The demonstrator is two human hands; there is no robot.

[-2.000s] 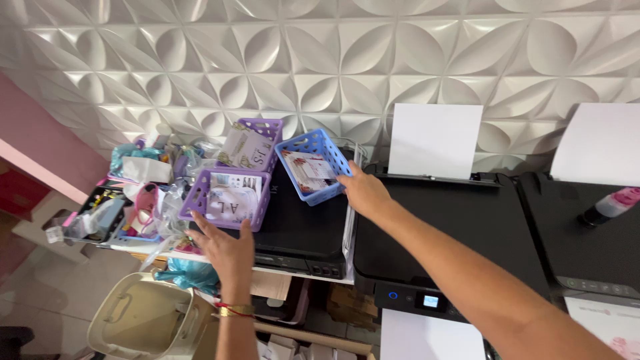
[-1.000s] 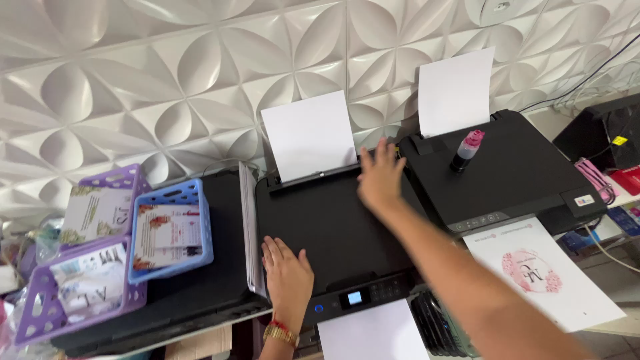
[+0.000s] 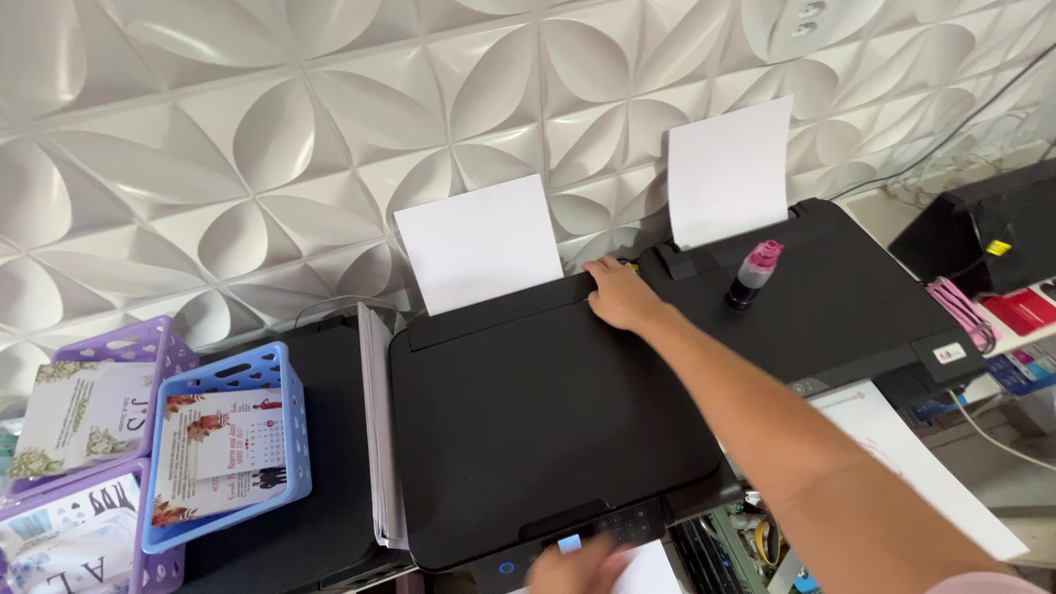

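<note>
My right hand [image 3: 619, 293] rests at the back right corner of the middle black printer [image 3: 544, 412], its fingers over the edge near the rear paper feed; whether it grips anything is hidden. My left hand [image 3: 577, 568], blurred, is at the front control panel by the small lit screen [image 3: 569, 544]. A white sheet [image 3: 483, 243] stands in the rear feed. Below the panel a white sheet [image 3: 652, 573] lies in the output area. On the right black printer [image 3: 858, 280] stands an ink bottle with a pink cap [image 3: 755, 275], and another sheet [image 3: 730, 173] stands in its feed.
At left, a blue plastic basket [image 3: 299, 445] and purple baskets [image 3: 169, 351] hold printed cards on a black printer [image 3: 330, 421]. A paper stack [image 3: 381, 429] stands on edge beside the middle printer. A printed sheet [image 3: 932, 470] sticks out of the right printer. A white textured wall is behind.
The blue basket was at my right hand two seconds ago; my hands have since moved right to the middle printer. My left hand has gone from its left edge to the front panel. The view has swung right.
</note>
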